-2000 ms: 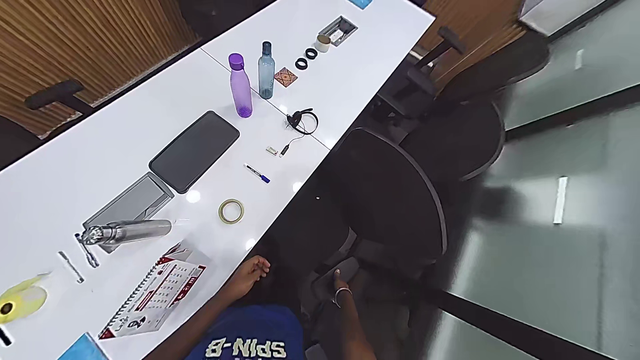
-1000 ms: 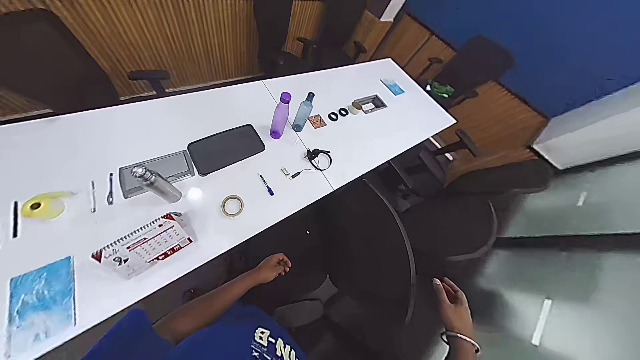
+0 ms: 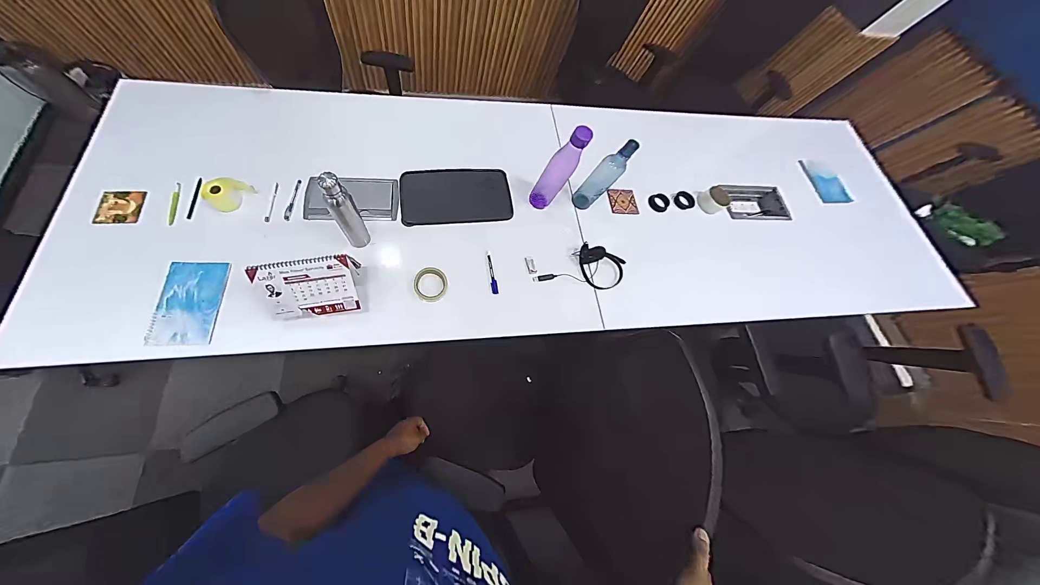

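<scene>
My left hand (image 3: 408,436) is low in front of the table, its fingers curled in and nothing seen in them. At the bottom edge, my right hand (image 3: 696,556) lies by the rim of a black chair (image 3: 626,422); most of it is cut off, and whether it grips the rim is unclear. On the white table stand a desk calendar (image 3: 313,288), a steel bottle (image 3: 345,213), a purple bottle (image 3: 561,168) and a blue-grey bottle (image 3: 605,176). A tape roll (image 3: 431,284), a blue-capped pen (image 3: 492,275) and a wired headset (image 3: 601,266) lie near the front edge.
A blue notebook (image 3: 188,302), a yellow tape dispenser (image 3: 225,195), a grey tray (image 3: 370,199) and a black tray (image 3: 457,196) are on the table. Farther right are black rings (image 3: 659,202) and a recessed socket box (image 3: 760,203). Chairs surround the table.
The view has turned a lot, and the whole table now shows. My right hand, apart from the chairs' rims one second ago, is now beside a chair's rim.
</scene>
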